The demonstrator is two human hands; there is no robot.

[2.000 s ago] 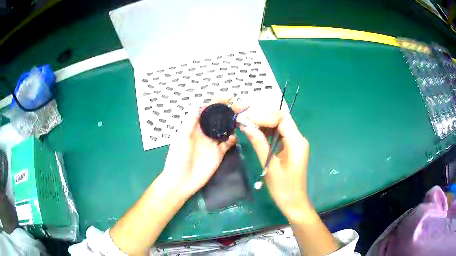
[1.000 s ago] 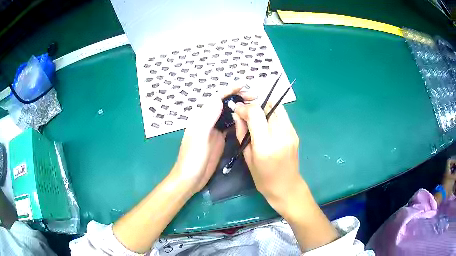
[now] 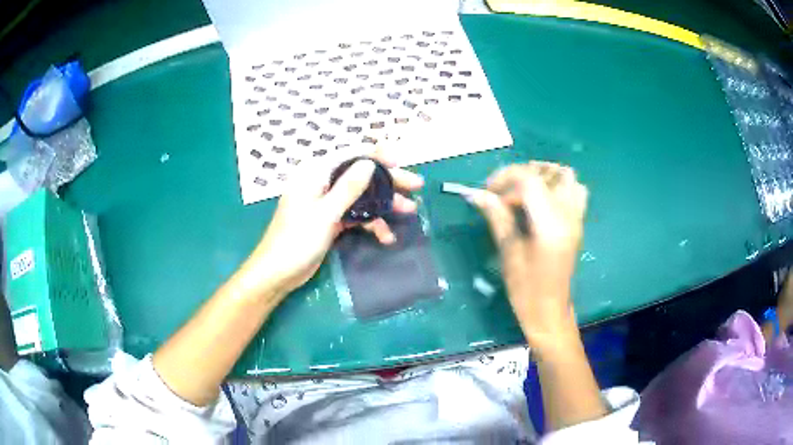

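My left hand (image 3: 304, 222) holds the round black housing (image 3: 372, 193), thumb across its face, above the far edge of the black pad (image 3: 391, 269). My right hand (image 3: 539, 222) is raised to the right, apart from the housing and partly blurred. It grips a short white stick (image 3: 463, 189) between thumb and finger, pointing left. The tweezers cannot be made out clearly; a blurred pale spot (image 3: 483, 285) shows below the right hand. The white backing sheet (image 3: 474, 148) with rows of small black adhesive pieces (image 3: 306, 127) lies beyond the hands.
A green carton (image 3: 61, 269) stands at left, with a blue item and clear plastic bag (image 3: 54, 100) behind it. Clear blister trays (image 3: 758, 130) lie at far right. A yellow strip (image 3: 600, 17) edges the bench. A person's pink sleeve (image 3: 730, 374) is at lower right.
My right hand has moved right, away from the housing, with the white stick now showing. My left hand still holds the housing and has shifted left. The black pad is more exposed.
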